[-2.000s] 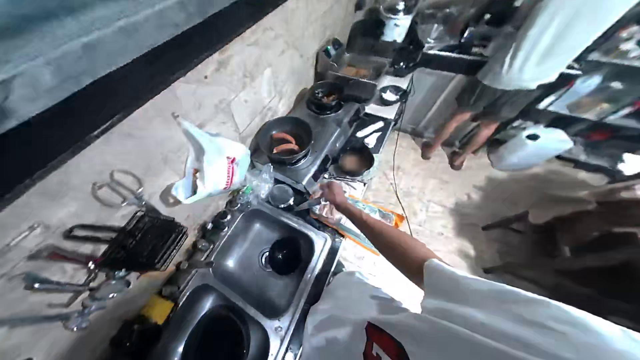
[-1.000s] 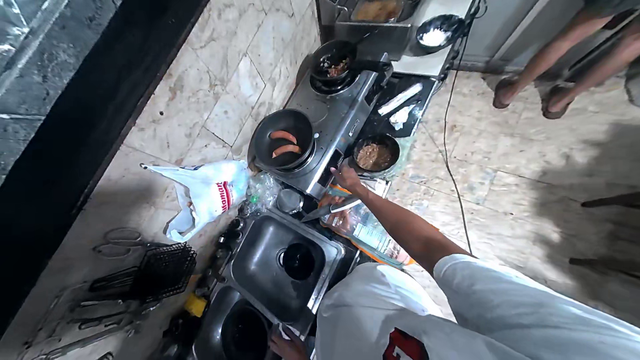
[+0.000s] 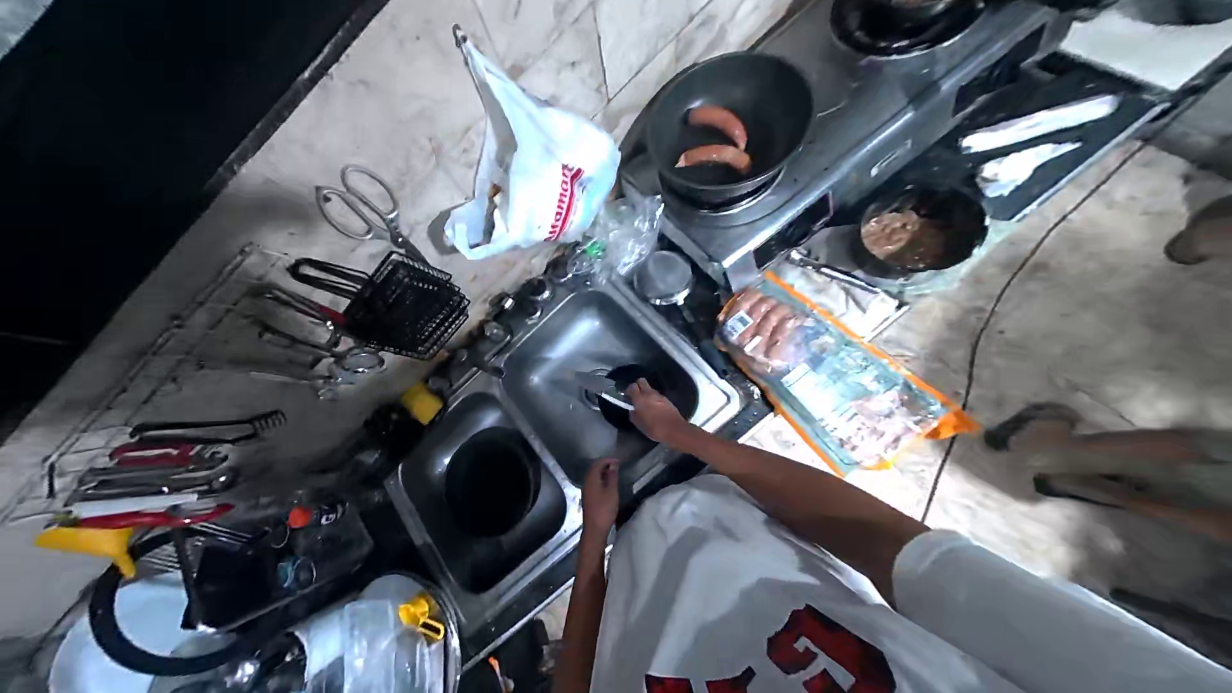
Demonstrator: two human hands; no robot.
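Note:
Over the right basin of the steel double sink, my right hand is shut on a knife, its blade pointing left above the drain. Beneath it lies a dark round pan or bowl. My left hand is at the basin's near edge, its fingers blurred; whether it holds anything cannot be told. A black vessel sits in the left basin. Right of the sink lies an orange-edged plastic pack of sausages. Two sausages are in a dark pan on the stove.
A white plastic bag stands behind the sink. Scissors and utensils hang on the wall at left. A bowl of brown food is right of the stove. A dish rack with plates is lower left. Another person's legs show at right.
My right hand has moved from beside the stove to over the right basin. My left hand has come further into view at the sink. The view has shifted toward the sink.

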